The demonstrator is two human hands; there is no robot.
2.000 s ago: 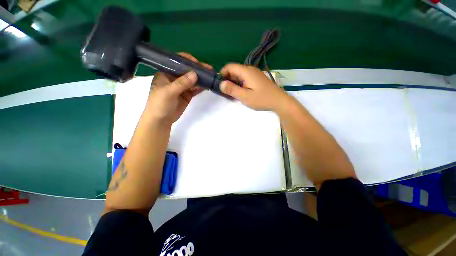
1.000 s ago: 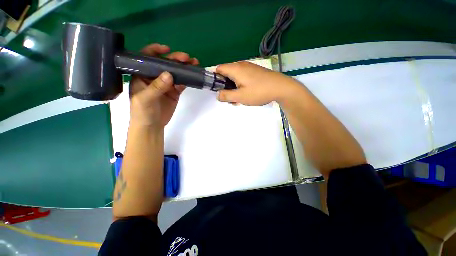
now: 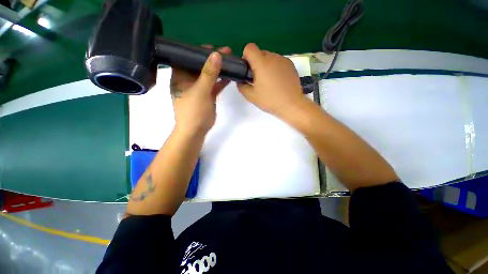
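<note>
The dark grey hair dryer [image 3: 124, 48] is held over the back edge of the white mat [image 3: 257, 155], its head at the upper left with the open ring facing down towards me. My left hand [image 3: 199, 88] is closed around the middle of the handle [image 3: 187, 55]. My right hand [image 3: 274, 77] is closed around the handle's lower end and hides it. The cord comes out beyond the right hand and runs to a folded grey bundle [image 3: 342, 28] on the green belt.
A blue folded cloth or pouch [image 3: 143, 163] lies at the mat's left, partly under my left forearm. The green conveyor belt [image 3: 257, 24] runs beyond the mat. A second white mat [image 3: 396, 128] lies to the right. A blue crate [image 3: 460, 197] stands below right.
The dryer has turned so its ring now faces down towards me, and it has shifted right. My right hand has moved onto the handle's end. The cord bundle shows further right.
</note>
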